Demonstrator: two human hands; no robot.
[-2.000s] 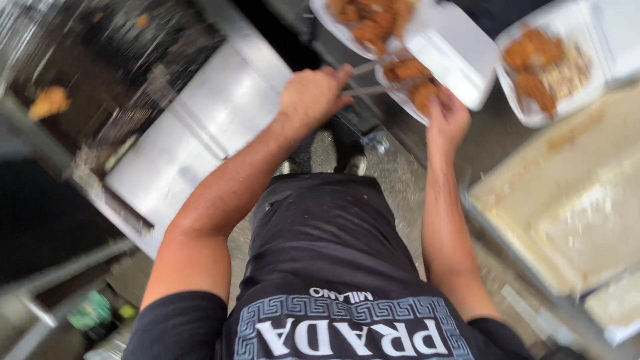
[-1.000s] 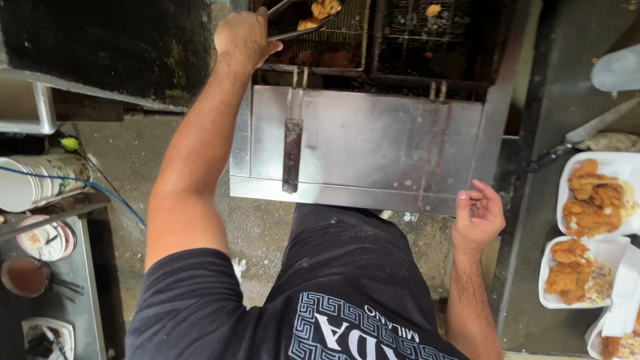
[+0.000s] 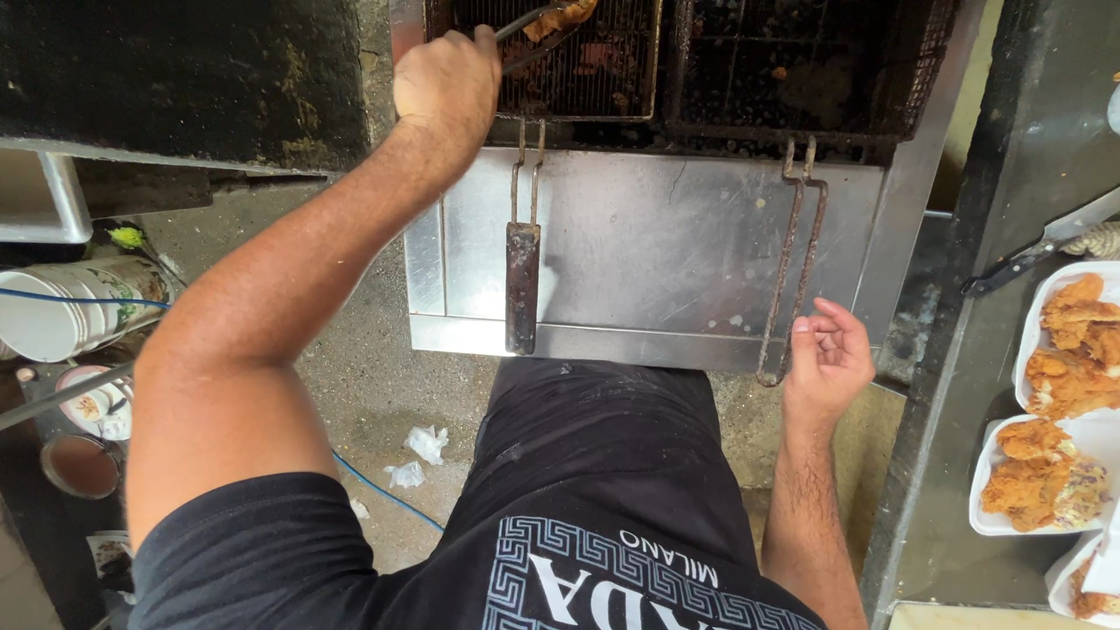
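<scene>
At the top left of the fryer, my left hand (image 3: 448, 87) grips metal tongs (image 3: 529, 26), whose jaws are around a piece of fried chicken (image 3: 562, 19) above the left fryer basket (image 3: 582, 66). That basket's dark handle (image 3: 522, 284) lies over the steel fryer front (image 3: 647, 236). My right hand (image 3: 827, 354) is half curled beside the bent wire handle (image 3: 809, 236) of the right fryer basket (image 3: 805, 79); nothing shows between its fingers, and I cannot tell if it touches the wire. A small crumb sits within the right basket.
Foam containers (image 3: 993, 516) of fried chicken stand on the dark counter (image 3: 954, 437) at right, near a black-handled knife (image 3: 1006, 267). White buckets (image 3: 52, 311) are at left. A blue cable (image 3: 385, 494) and crumpled white scraps (image 3: 427, 444) lie on the floor.
The view has swung from the foam containers to the fryer. My left hand, earlier holding tongs at a container, is over the left basket. My right hand has left the container and is beside the right basket handle.
</scene>
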